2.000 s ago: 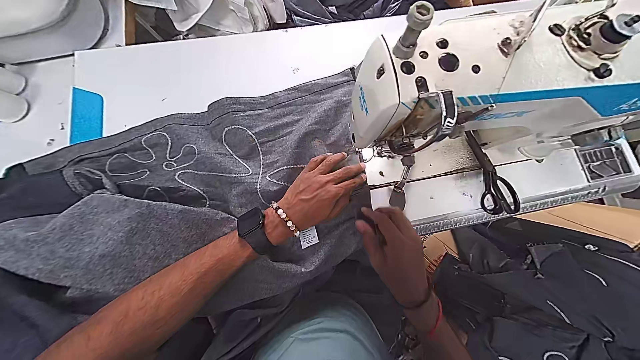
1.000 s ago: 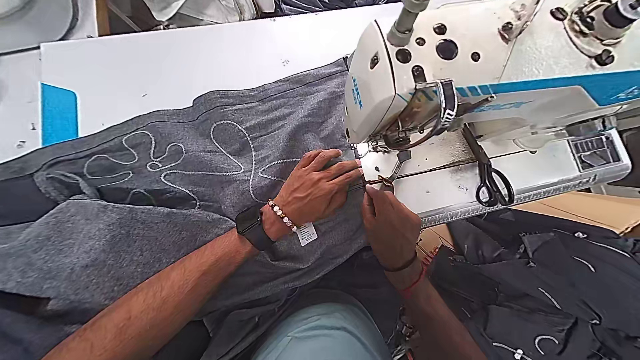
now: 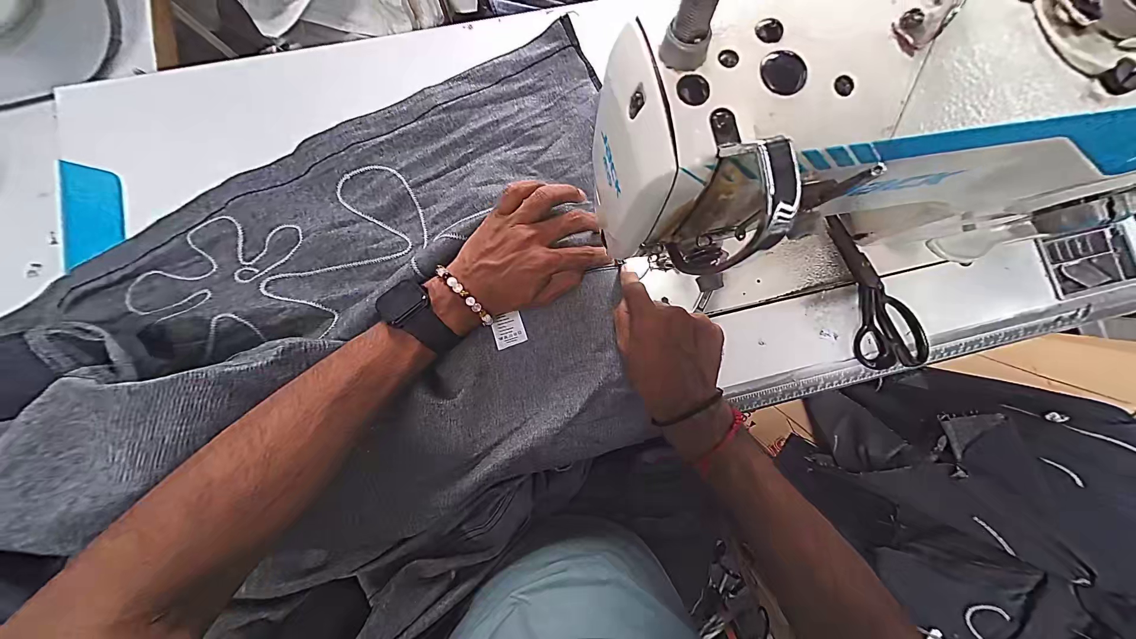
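Note:
A grey fabric garment [image 3: 497, 399] with white looping stitching and a small white label [image 3: 509, 330] spreads across the table and hangs over its front edge. My left hand [image 3: 528, 244] lies on the cloth, palm down, its fingertips just left of the needle area of a white and blue sewing machine [image 3: 648, 142]. Close to the presser foot, my right hand [image 3: 666, 342] pinches the garment's right edge, thumb and index finger near the seam. The machine head partly hides the needle and foot.
Black-handled scissors [image 3: 887, 328] rest on the machine bed at right, near a ruler strip [image 3: 825, 382] along the table's front edge. Dark garments [image 3: 958, 497] are heaped at lower right. Pale cloth [image 3: 355, 22] lies behind the table [image 3: 222, 124].
My right hand has moved up to the garment's edge beside the presser foot, from lower down two seconds ago. My left hand stays flat on the cloth. The view has shifted somewhat.

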